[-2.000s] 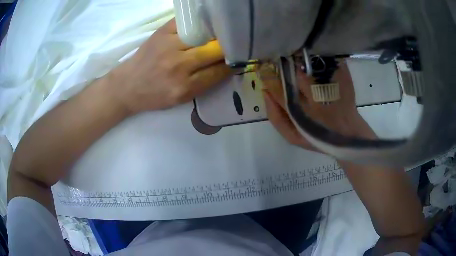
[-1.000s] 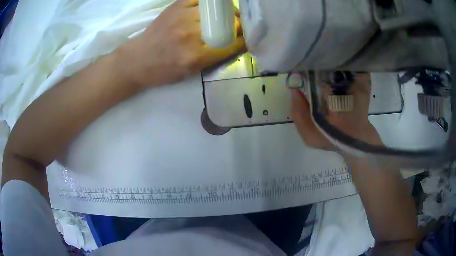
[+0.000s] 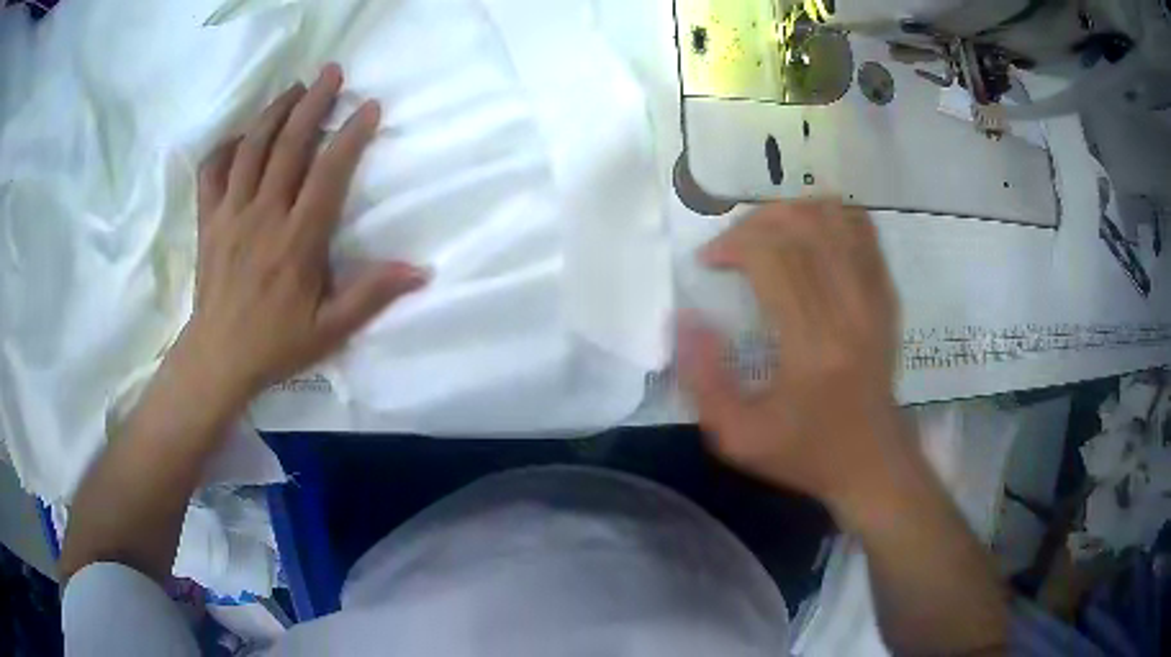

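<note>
A large white cloth panel (image 3: 475, 244) lies spread over the table left of the machine, with soft creases. A smoother white piece or layer (image 3: 619, 218) runs along its right side. My left hand (image 3: 276, 244) lies flat on the cloth, fingers spread. My right hand (image 3: 815, 347) is blurred, beside the cloth's right edge, thumb and forefinger apart with whitish blur between them; whether its palm holds anything is hidden.
The needle plate and machine bed (image 3: 860, 161) are at upper right under a yellow light. The machine head (image 3: 1027, 51) overhangs the right corner. A printed ruler (image 3: 1027, 340) runs along the table's front edge. A blue bin (image 3: 298, 526) with white scraps (image 3: 225, 546) is below left.
My hands have moved away from the needle area, left and toward me. The cloth now lies flat before me. The view has shifted, leaving the machine farther right and its bed uncovered.
</note>
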